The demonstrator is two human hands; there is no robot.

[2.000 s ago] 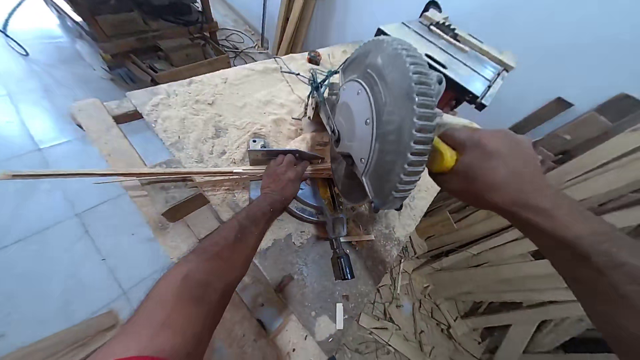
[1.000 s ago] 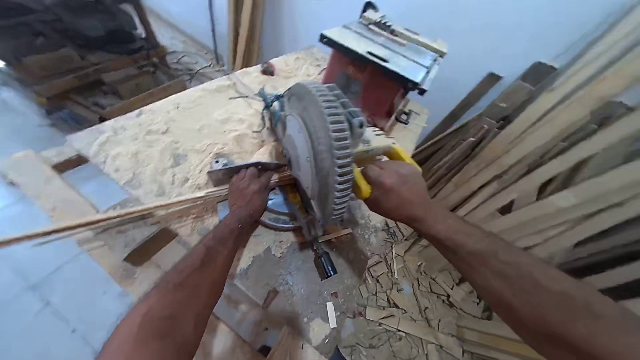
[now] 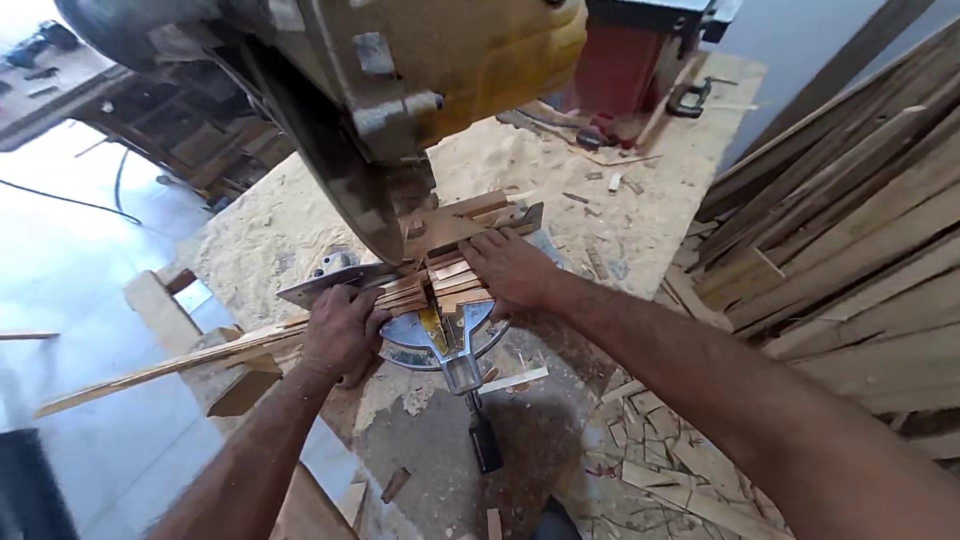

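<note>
My left hand (image 3: 341, 330) grips a bundle of long thin wood strips (image 3: 202, 360) against the metal fence (image 3: 330, 283) of a miter saw. Across a narrow gap, my right hand (image 3: 506, 270) is closed around the short cut pieces of the bundle (image 3: 454, 279). Above both hands the saw head (image 3: 450, 67) is raised, its round blade (image 3: 322, 150) over the gap, left of the yellow motor housing. Below the wood lie the saw's round metal table (image 3: 409, 341) and its black-handled miter lever (image 3: 484, 442). The palms and some fingers are hidden.
Sawdust covers the wooden workbench (image 3: 247, 217). A red machine (image 3: 615, 67) and a C-clamp (image 3: 690, 97) are at the back right. Boards (image 3: 862, 247) lean along the right wall, with offcuts (image 3: 675, 465) heaped below them. A small offcut (image 3: 395, 485) lies near the front.
My right hand has let go of the yellow saw handle and moved onto the short pieces. The saw head has risen, and the bundle now shows a gap. The view has moved closer.
</note>
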